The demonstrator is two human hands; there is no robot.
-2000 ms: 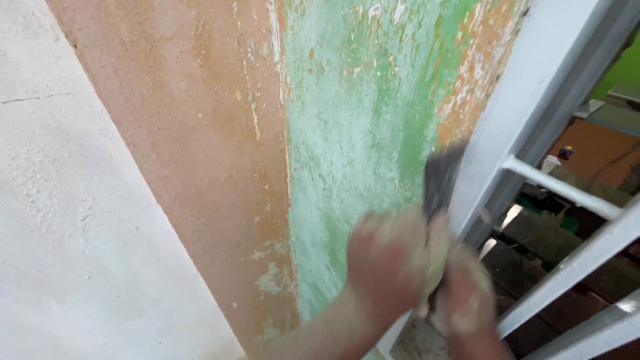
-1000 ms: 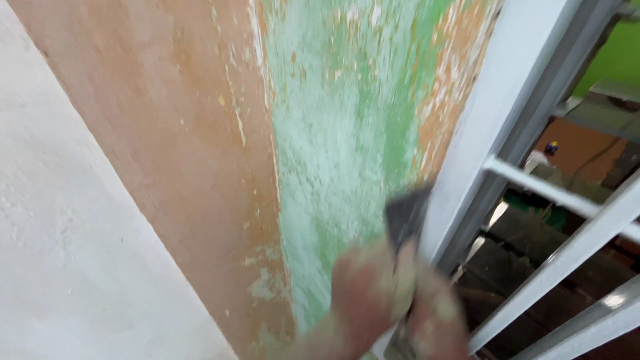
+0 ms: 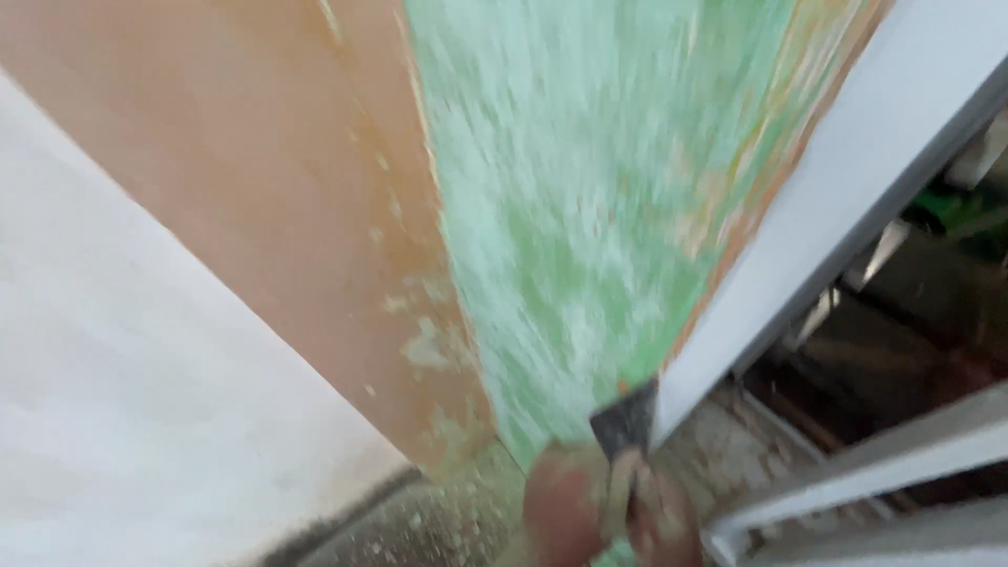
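Observation:
Both my hands grip one scraper [image 3: 626, 417] with a flat dark metal blade, low in the view. My left hand [image 3: 567, 500] closes round the handle from the left, and my right hand [image 3: 665, 512] from the right. The blade's edge lies at the foot of a wall strip [image 3: 567, 236] in streaked green and whitish paint, beside the pale metal frame. Most of the handle is hidden by the fingers, and the hands are blurred. Orange and bare patches show along the strip's right edge.
A brownish-orange wall band [image 3: 260, 157] and a white wall [image 3: 142, 354] stand at the left. The pale frame [image 3: 803, 205] runs down the right, with bars [image 3: 874, 457] beyond it. Paint flakes lie on the floor [image 3: 425, 524] by the wall's foot.
My hands and the scraper have moved down along the frame to the bottom of the green strip. The view has tilted downward, and the floor now shows.

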